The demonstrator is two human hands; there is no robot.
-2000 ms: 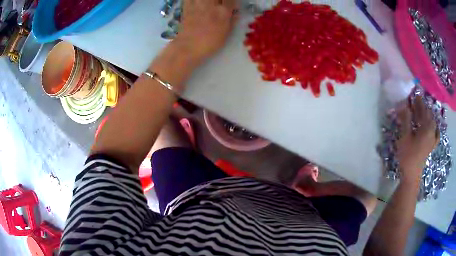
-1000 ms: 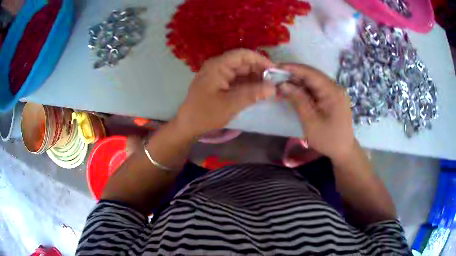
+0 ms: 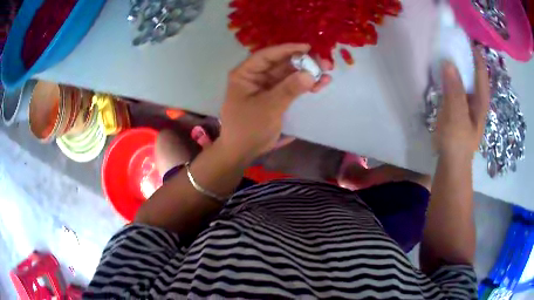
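Note:
My left hand (image 3: 257,96) holds a small shiny silver setting (image 3: 307,67) between thumb and fingers, just in front of the heap of red stones (image 3: 304,23). My right hand (image 3: 459,111) is at the right, with its fingers around a white bottle (image 3: 454,44), blurred; its top is cut off by the upper edge of the picture. A large pile of silver settings (image 3: 505,129) lies beside and behind my right hand. A smaller silver group (image 3: 161,20) lies at the upper left.
A pink basin (image 3: 518,41) with silver settings is at the upper right. A blue basin (image 3: 17,76) with dark red stones is at the upper left. A red basin (image 3: 126,173), stacked buckets (image 3: 45,111) and a red stool (image 3: 36,272) are below. Blue crates (image 3: 515,252) are at the lower right.
My right hand has left the silver setting and moved right to the white bottle. My left hand keeps the setting, which both hands held a second ago. The camera view has shifted.

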